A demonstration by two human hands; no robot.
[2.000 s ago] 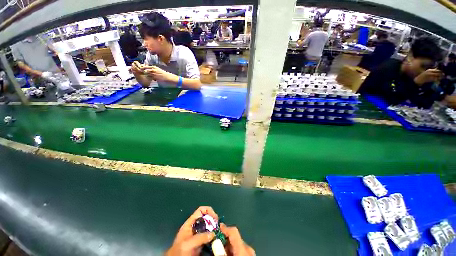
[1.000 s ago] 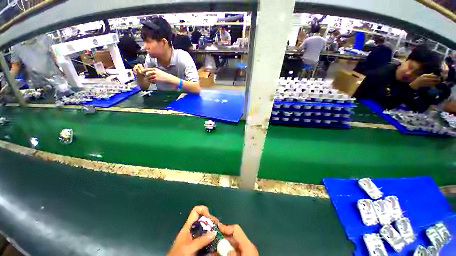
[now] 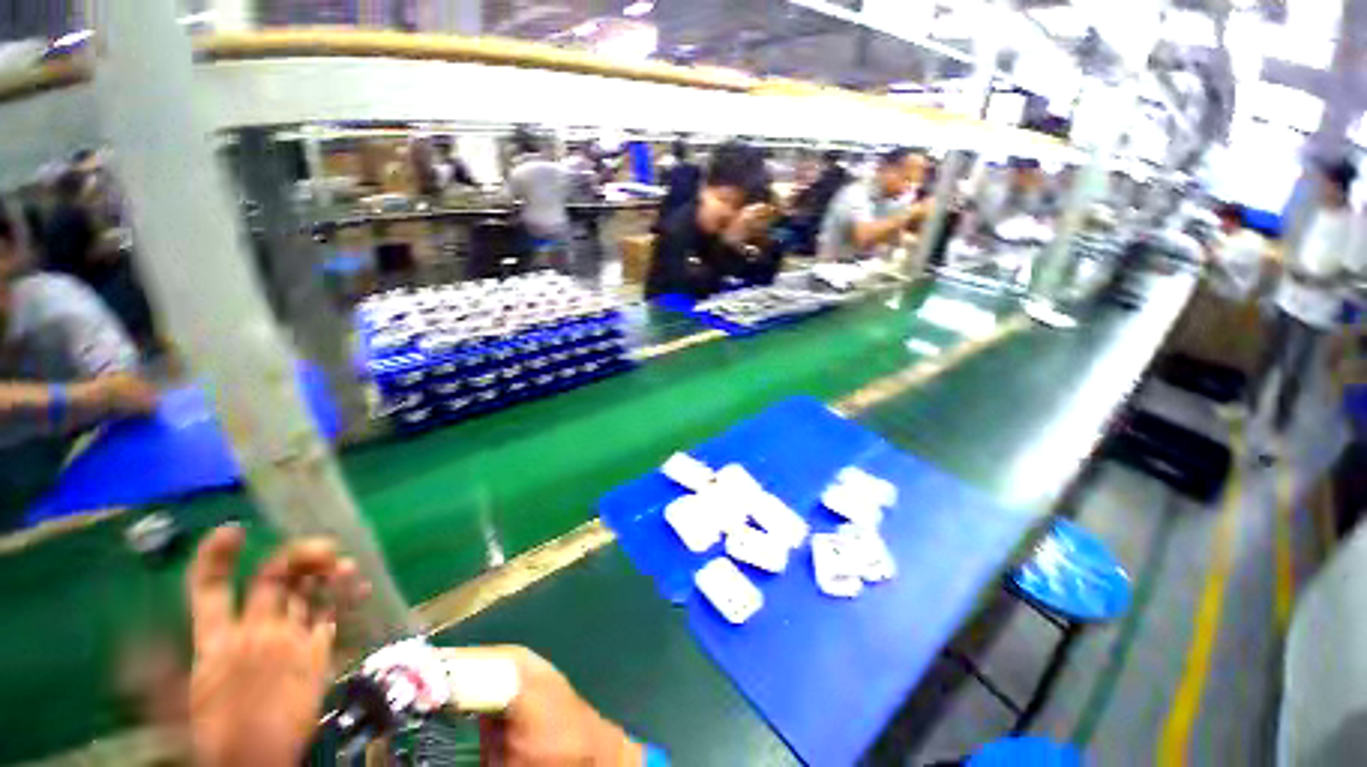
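Observation:
My right hand (image 3: 543, 716) is at the bottom, left of centre, closed on a part-built unit (image 3: 405, 686) with dark, white and reddish parts. A white block (image 3: 480, 679) shows between the unit and my right fingers. My left hand (image 3: 263, 644) is raised just left of the unit with its fingers apart, and nothing shows in it. Both hands are blurred, and any contact between my left hand and the unit cannot be told. White housed units (image 3: 729, 589) lie in two loose groups on the blue sheet (image 3: 840, 674) at the right.
A green conveyor belt (image 3: 600, 435) runs beyond the bench (image 3: 630, 659). A slanting white post (image 3: 240, 345) stands behind my left hand. Stacked blue trays (image 3: 510, 367) are across the belt. Blue stools (image 3: 1070, 570) stand at the right. A person in black (image 3: 682, 240) sits opposite.
The view has swung right, bringing the blue sheet nearer the centre. Both hands were around the unit; my left hand now shows open beside it, and my right hand still holds it.

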